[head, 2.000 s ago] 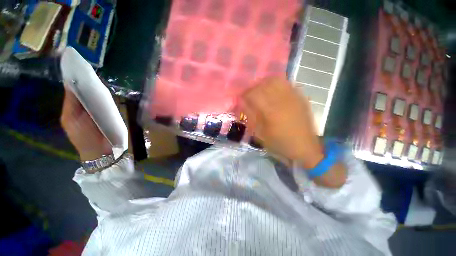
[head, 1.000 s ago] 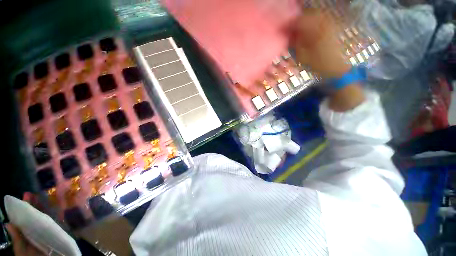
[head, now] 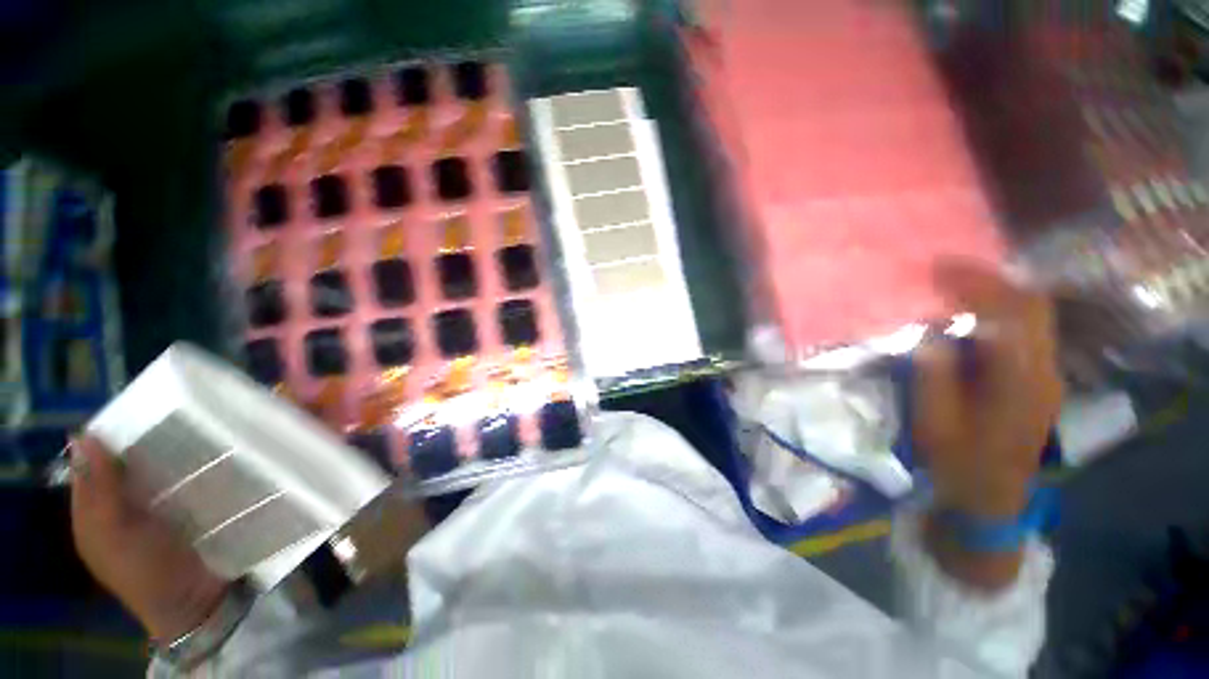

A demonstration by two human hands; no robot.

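Observation:
My left hand (head: 133,551), at the lower left, holds a bent white release liner sheet (head: 226,464) with grey adhesive pads. My right hand (head: 988,385) is blurred at the front right corner of a tray covered by a pink foam sheet (head: 849,186); whether its fingers grip the sheet or tray edge cannot be told. In front of me a clear blister tray (head: 511,467) holds rows of black square modules (head: 394,280) with orange flex cables on pink foam. A spare pad sheet (head: 609,206) lies flat between the two trays.
Crumpled white waste liner (head: 822,431) is by the bench edge, below the pink-covered tray. A blue-and-white box (head: 60,305) stands at the left. Another tray with pale-faced modules (head: 1167,232) is blurred at the far right. Grey floor with yellow lines shows below.
The pink sheet has moved from over the module tray onto the right-hand tray, covering its pale modules. The view has shifted, and my left hand with its sheet shows more fully than one second ago.

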